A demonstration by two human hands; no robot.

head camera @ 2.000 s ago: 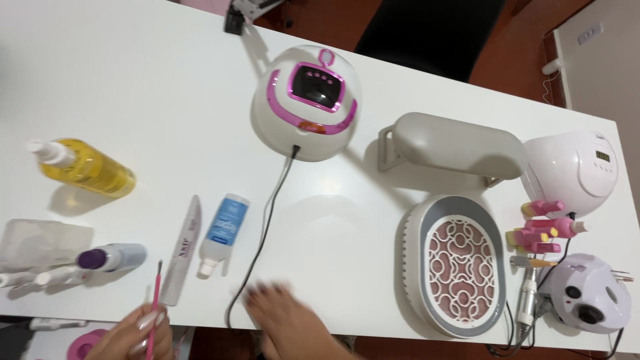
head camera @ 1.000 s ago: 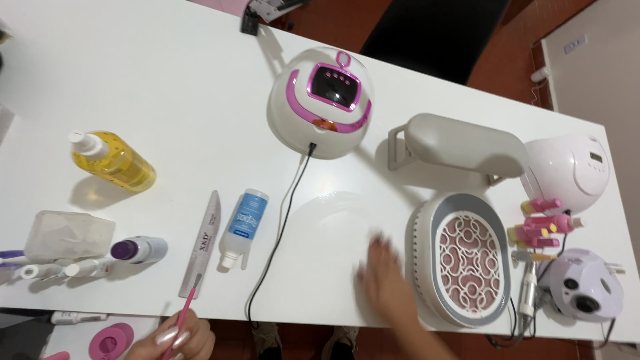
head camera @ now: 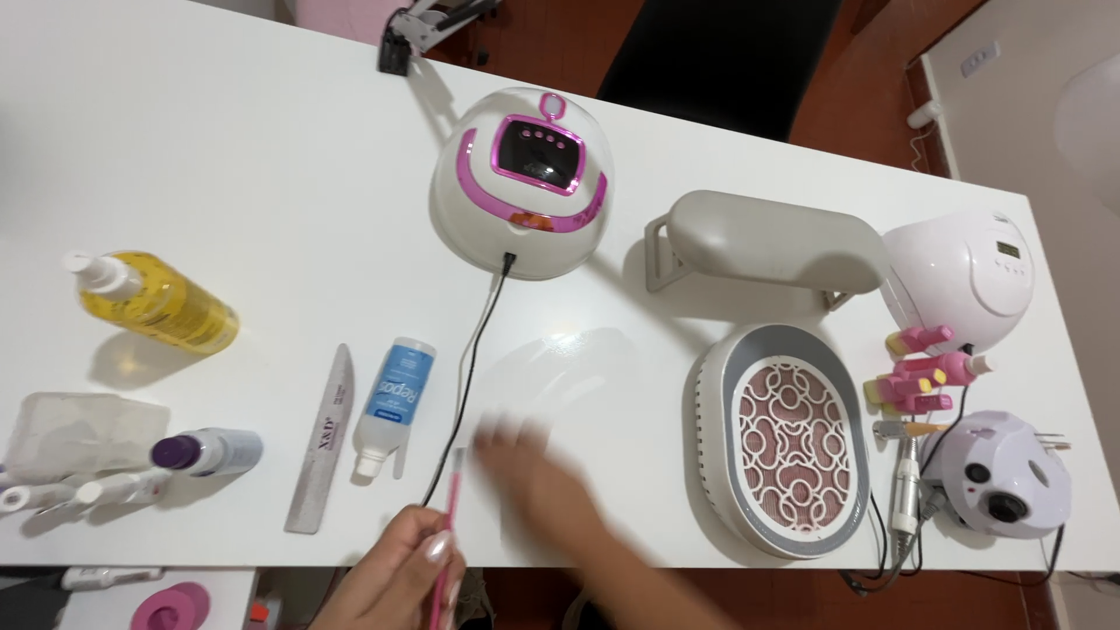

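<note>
My left hand (head camera: 411, 560) is at the front edge of the white table, closed around a thin pink-handled brush (head camera: 450, 516) whose tip points up and away from me. My right hand (head camera: 525, 464), blurred, is low over the tabletop just right of the brush tip; I see nothing in it, and its fingers are too blurred to read. A clear bottle with a blue label (head camera: 395, 394) and a grey nail file (head camera: 324, 442) lie to the left of the hands. Beyond them stands a white and pink nail lamp (head camera: 525, 188), its black cable running down close to my left hand.
A nail dust collector (head camera: 787, 446), a grey armrest (head camera: 770, 241), a second white lamp (head camera: 962, 271), pink bottles (head camera: 914, 376) and a nail drill unit (head camera: 1002, 477) are on the right. Leftward stand a yellow pump bottle (head camera: 157, 302), a purple-capped bottle (head camera: 210, 451) and a translucent container (head camera: 87, 429).
My right hand has moved left, from beside the dust collector to near the brush tip. My left hand still holds the brush and is now nearer the cable.
</note>
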